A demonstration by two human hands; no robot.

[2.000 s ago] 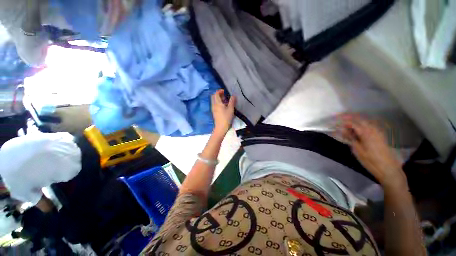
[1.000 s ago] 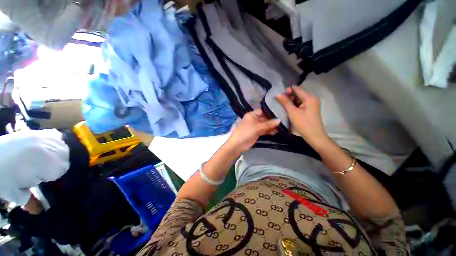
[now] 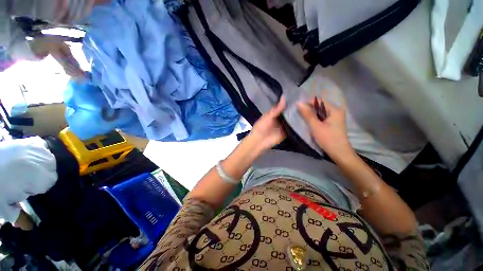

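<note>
A grey fabric piece with black edging (image 3: 251,79) lies over the stack in front of me, its lower end between my hands. My left hand (image 3: 269,128) holds the piece's edge between thumb and fingers. My right hand (image 3: 329,126) is just right of it, blurred, with small dark thread snips (image 3: 320,108) in it. Whether its fingertips also touch the fabric is not clear. More grey fabric with black edging (image 3: 304,163) lies across my lap.
A stack of grey panels (image 3: 365,32) lies above my hands, a white strip (image 3: 449,47) at upper right. Light blue pieces (image 3: 153,63) are at left, with a yellow crate (image 3: 95,151) and blue basket (image 3: 143,204) below. Another person's hand (image 3: 58,53) and white sleeve (image 3: 24,172) show at far left.
My right hand came in from the right to beside my left, and a black-edged piece came between them. Since the last second, my hands have moved slightly apart.
</note>
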